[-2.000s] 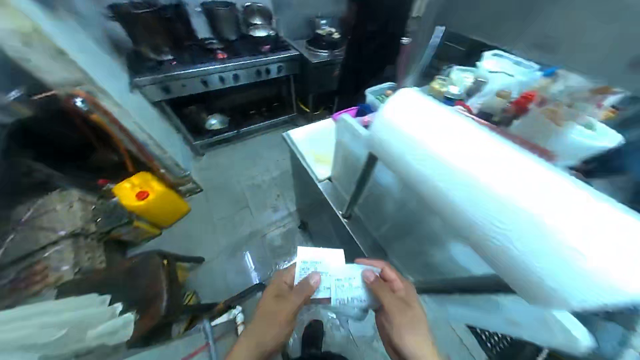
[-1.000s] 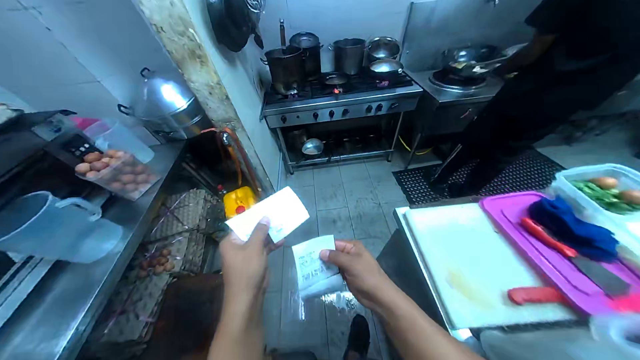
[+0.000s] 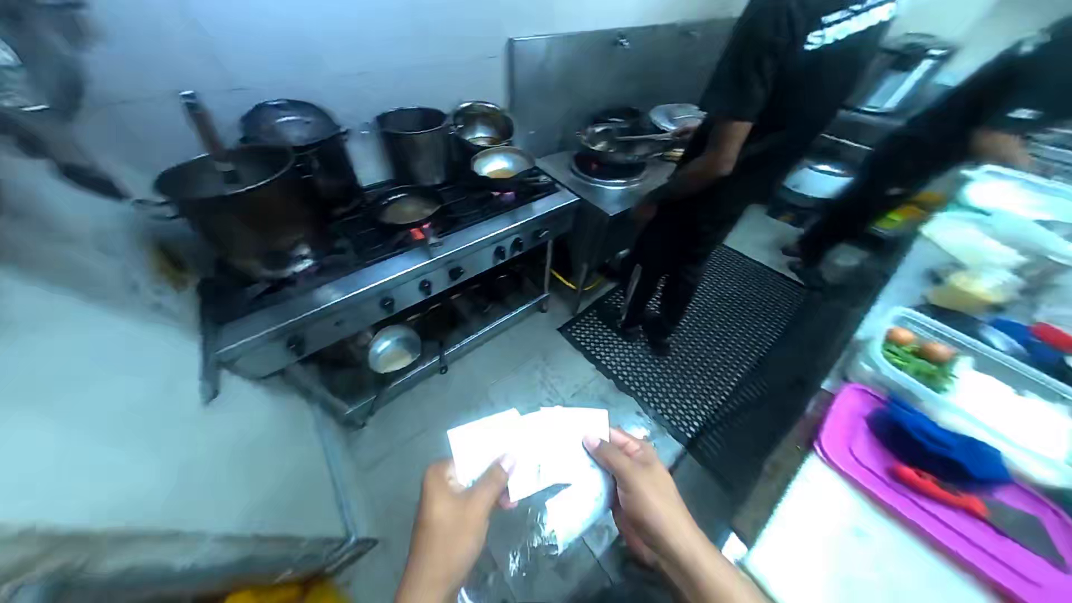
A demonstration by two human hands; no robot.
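My left hand (image 3: 461, 502) pinches a white paper slip (image 3: 484, 445) between thumb and fingers, low in the middle of the view. Just to its right, my right hand (image 3: 628, 469) holds another paper slip (image 3: 565, 444), thumb on its upper right part. The two slips meet or overlap between my hands, above the tiled floor. Glare washes out their faces, so any writing cannot be made out.
Ahead is a gas range (image 3: 419, 272) with pots, pans and a visible flame. A person in black (image 3: 695, 167) stands at a wok (image 3: 620, 142) on a rubber mat (image 3: 712, 327); another is farther right. The right counter holds a pink lid (image 3: 854, 444) and a food container (image 3: 900, 377).
The slips, apart one second ago, are now together between my hands. The view has swung: the range appears nearer, and the left counter with eggs and a jug is out of view.
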